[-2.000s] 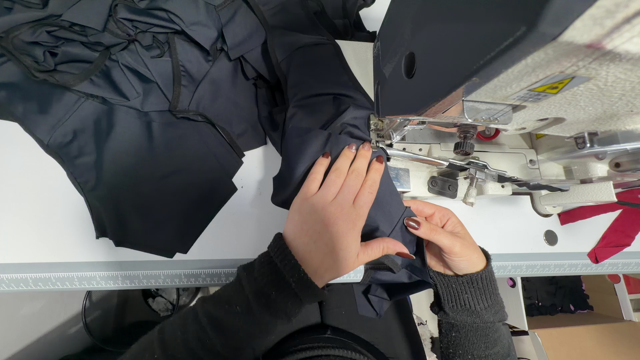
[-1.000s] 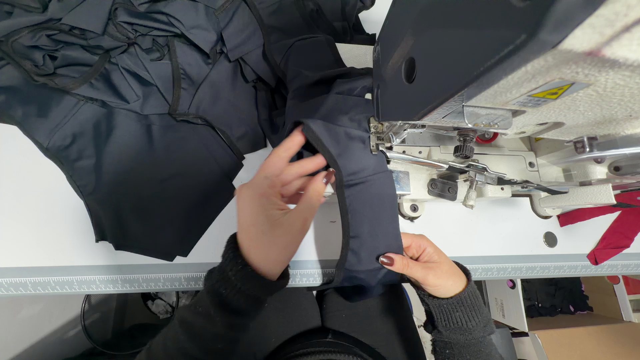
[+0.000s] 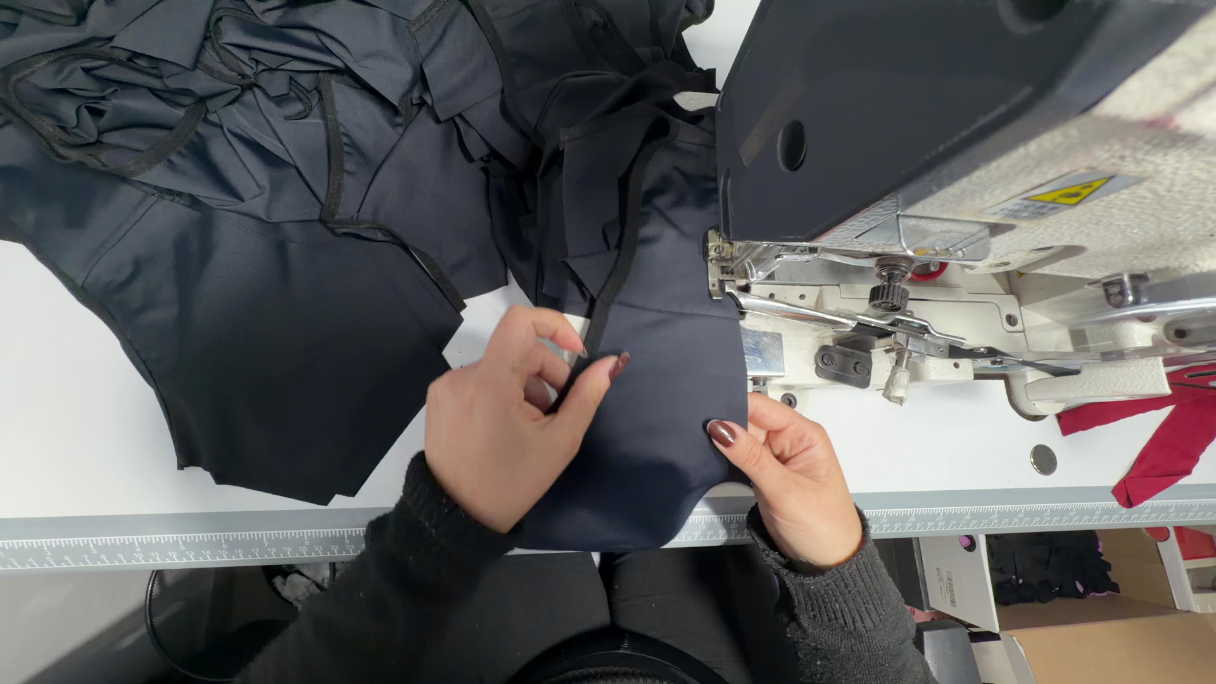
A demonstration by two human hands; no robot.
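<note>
A dark navy fabric piece [image 3: 665,380] lies flat below the presser foot [image 3: 719,266] of an industrial sewing machine [image 3: 950,123]. My left hand [image 3: 513,408] pinches its black-bound left edge between thumb and fingers. On the opposite edge, my right hand [image 3: 788,475] holds the cloth with the thumb on top and the fingers beneath. The needle itself is hidden by the machine head. A black binding strip [image 3: 1026,363] runs through a metal binder guide [image 3: 807,312] toward the foot. The fabric's lower end hangs over the table's front edge.
A heap of navy garment pieces with black binding [image 3: 266,323] covers the left of the white table [image 3: 902,446]. A measuring scale [image 3: 285,544] runs along the front edge. Red fabric strips [image 3: 1159,446] lie at the right. Below stands a cardboard box [image 3: 1111,646] near dark cloth [image 3: 1050,567].
My left hand has moved from lying flat on the fabric near the foot to pinching its bound left edge. The fabric, bunched earlier, is now spread out. My right hand has shifted lower along the right edge.
</note>
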